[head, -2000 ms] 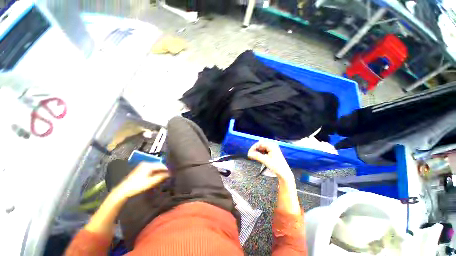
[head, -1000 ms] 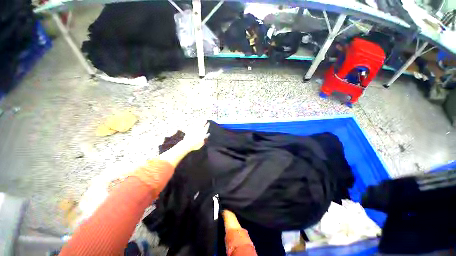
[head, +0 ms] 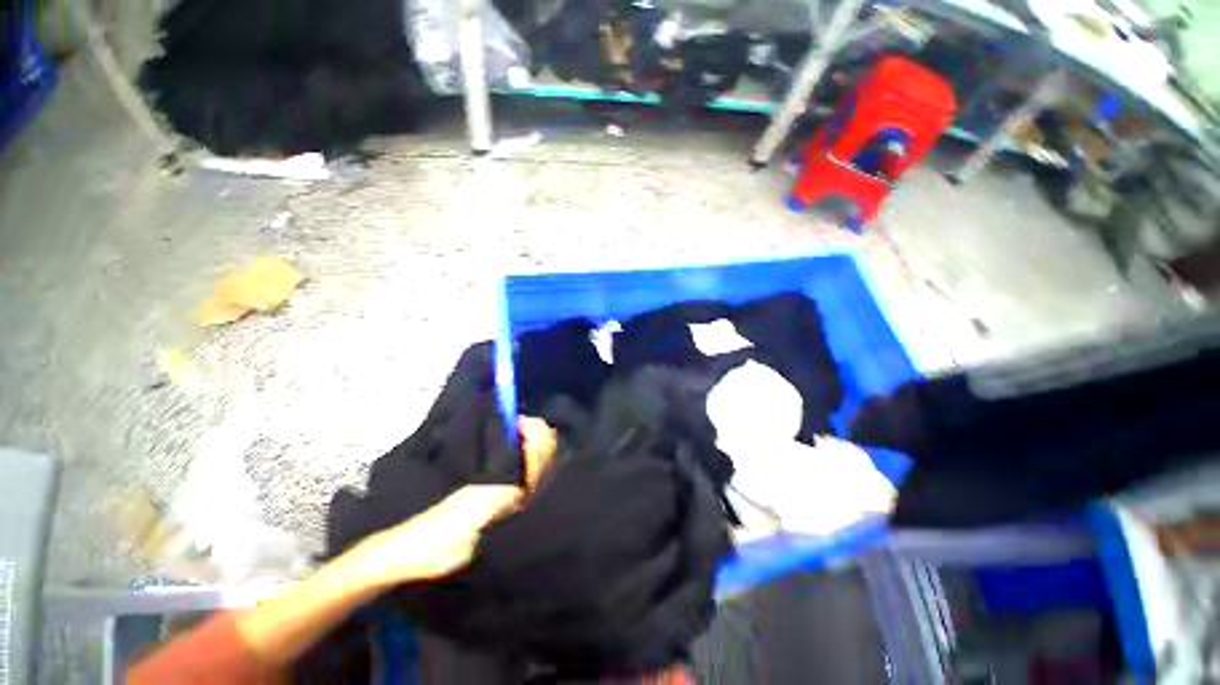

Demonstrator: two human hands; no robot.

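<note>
A large bundle of black garments (head: 589,549) is bunched at the near left of a blue plastic bin (head: 669,285), partly over its rim and outside it. My left hand (head: 462,526) reaches in from the lower left and grips the black cloth, with fingers showing near the bin's left wall. My right hand is hidden by the bundle; only a bit of orange sleeve shows at the bottom edge. More black cloth and white pieces (head: 809,479) lie in the bin. The picture is blurred.
Black cloth (head: 1057,448) lies over a support at the right. A red stool-like object (head: 876,134) stands on the floor beyond the bin. Yellowish scraps (head: 254,288) lie on the floor at left. A big black heap (head: 281,80) is under the far table.
Two seconds ago both hands held a thin dark strip over the lap. Then they reached into the bin's black garments. Now the bundle is nearer and further left, uncovering more bin contents.
</note>
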